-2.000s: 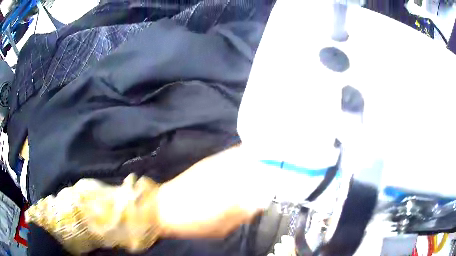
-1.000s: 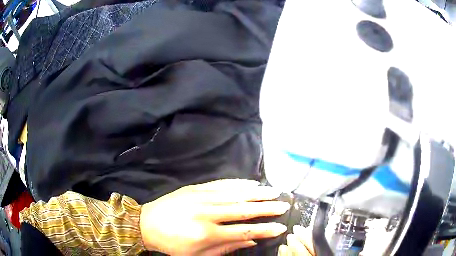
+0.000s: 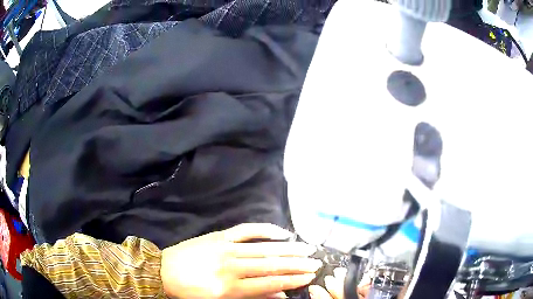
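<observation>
Smooth black lining (image 3: 193, 128) lies in folds across the left and middle of the view. A thin pale thread (image 3: 155, 185) lies on it. My left hand (image 3: 245, 263), in a striped yellow-brown sleeve, lies flat on the lining, fingers extended together toward the needle area. Fingertips of my right hand (image 3: 330, 284) show at the bottom edge beside the left fingers; the rest is hidden by the machine head and cut off. The white machine head (image 3: 356, 117) with a blue stripe fills the right. The needle point itself is hidden.
Checked dark shell fabric (image 3: 87, 58) lies along the far left and top. A red object (image 3: 17, 245) is at the lower left edge. A ribbed grey knob (image 3: 422, 8) stands on top of the machine head. Blue and white things show at the upper left corner.
The blurred left arm of two seconds ago is now a clear flat hand beside the needle area. Since one second ago, it sits slightly lower and further left, and the whole view has shifted.
</observation>
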